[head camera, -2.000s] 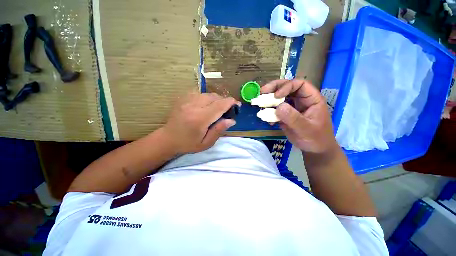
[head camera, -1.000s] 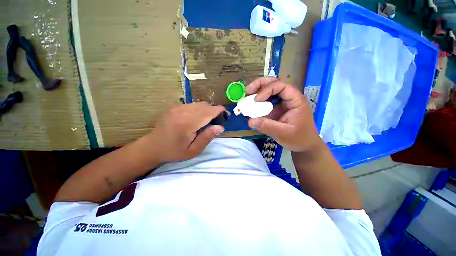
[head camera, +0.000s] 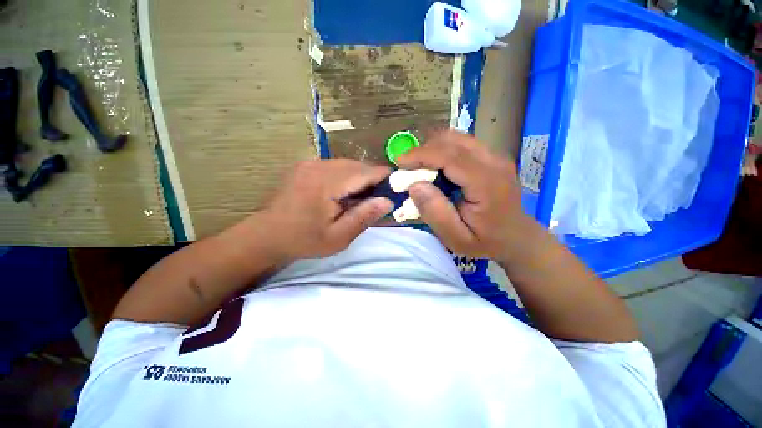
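My left hand holds a black leg part at the centre, close to my body. My right hand holds a cream-and-black body piece, with its cream ends facing left. The black leg part meets the body piece between my hands; my fingers hide whether they are joined. The green glue cap lies on the bench just beyond my right fingertips.
Several black leg parts lie on the cardboard bench cover at the left. White glue bottles lie behind the brown work pad. A blue parts tray with a whitish liner sheet stands at the right.
My right hand has moved left and the body piece has turned, from apart from the black leg part to meeting it. My left hand still holds the leg part.
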